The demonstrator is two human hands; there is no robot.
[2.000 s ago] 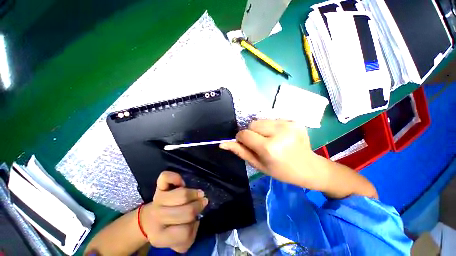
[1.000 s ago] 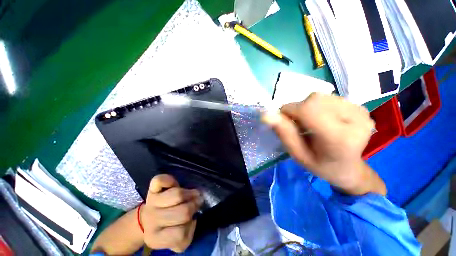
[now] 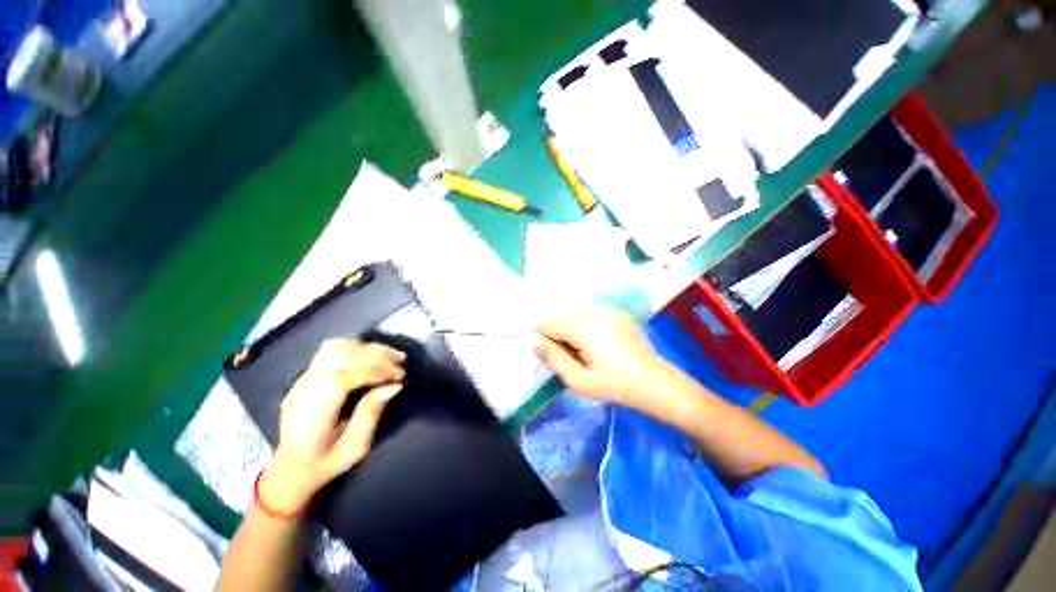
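A black panel assembly lies tilted on silvery-white packing sheet, with its narrow ribbed end block at the far end. My left hand is over the panel's left part, fingers curled; whether it pinches anything is unclear. Dark shiny film and a small pale patch show by its fingertips. My right hand is right of the panel and grips a thin swab that points left over the panel's right edge. The swab's tip is blurred.
A yellow knife lies by the upright post. A white card and stacked die-cut sheets are to the right. Red bins with black panels hang beyond the bench edge. More sheets lie lower left. A white tub is at the far left.
The view has shifted, showing more of the bins and far side. My right hand and swab have moved from the end block towards the panel's right edge. My left hand's fingers have shifted up the panel.
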